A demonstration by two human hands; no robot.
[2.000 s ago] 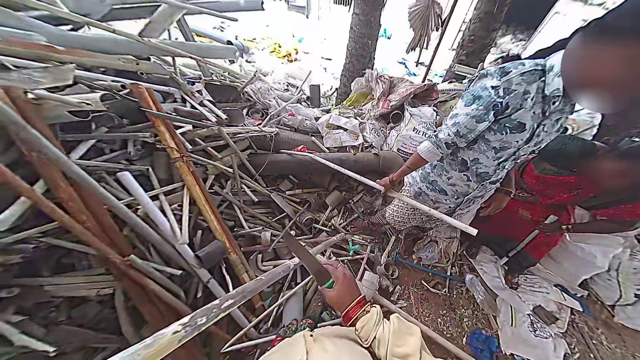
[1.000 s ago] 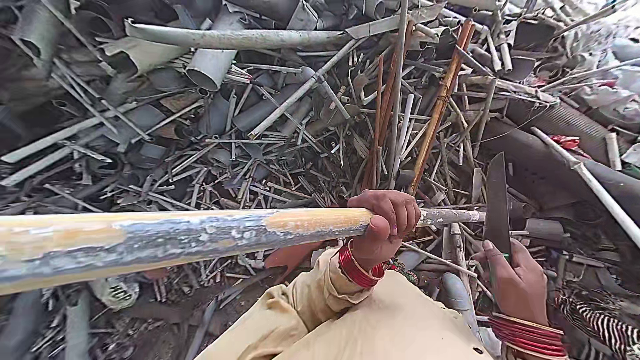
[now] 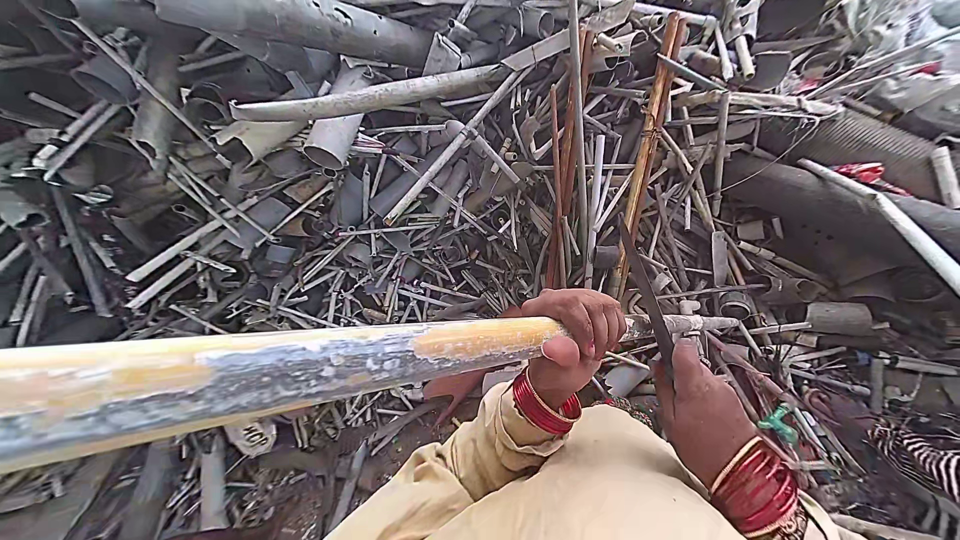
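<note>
A long pipe (image 3: 300, 367), with worn yellow and grey patches, lies across the view from the left edge to right of centre. My left hand (image 3: 581, 326), with red bangles at the wrist, is closed around it near its right part. My right hand (image 3: 705, 412) grips a long dark blade (image 3: 649, 300) at its lower end, with the handle hidden in the fingers. The blade stands upright and crosses the pipe just right of my left hand; whether it touches the pipe I cannot tell.
Scrap pipes and broken lengths (image 3: 375, 97) are heaped ahead and to the left. Rusty brown poles (image 3: 649, 150) lean in the heap. A thick ribbed pipe (image 3: 855, 146) is at the right, with a white pipe (image 3: 919, 240) by it. A green plastic piece (image 3: 780, 424) lies beside my right hand.
The view has swung left since the first frame, where a co-worker held a white pipe. The blade, upright right of my left hand a second ago, now crosses the pipe closer to that hand.
</note>
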